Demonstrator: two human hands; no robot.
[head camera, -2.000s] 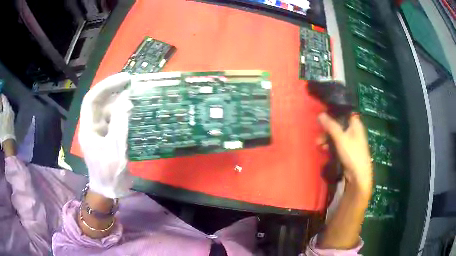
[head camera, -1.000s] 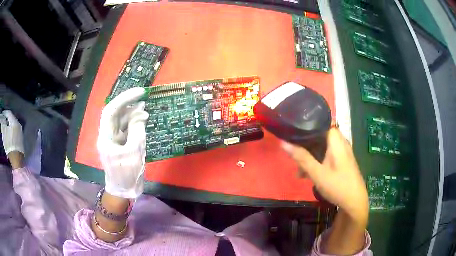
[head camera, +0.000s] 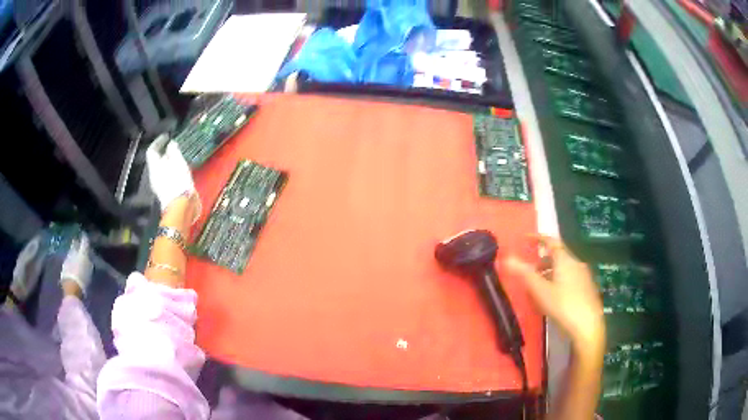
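My left hand (head camera: 170, 172), in a white glove, is shut on the near end of a green circuit board (head camera: 212, 130) at the mat's far left corner. A second circuit board (head camera: 243, 215) lies on the red-orange mat (head camera: 361, 213) to the right of my left forearm. The black barcode scanner (head camera: 484, 283) lies on the mat at the right, its cable running to the near edge. My right hand (head camera: 562, 283), bare with a ring, is just right of the scanner, fingers apart and empty.
A third board (head camera: 502, 156) lies at the mat's far right. The conveyor (head camera: 586, 184) at right carries several boards. A black tray (head camera: 385, 92) beyond the mat holds blue plastic and white items, beside a white panel (head camera: 244, 53). Another person's gloved hands (head camera: 76, 264) are at left.
The board moved away from the centre to the far left with my left hand. My right hand let go of the scanner, which now lies on the mat. The view shows more of the far side.
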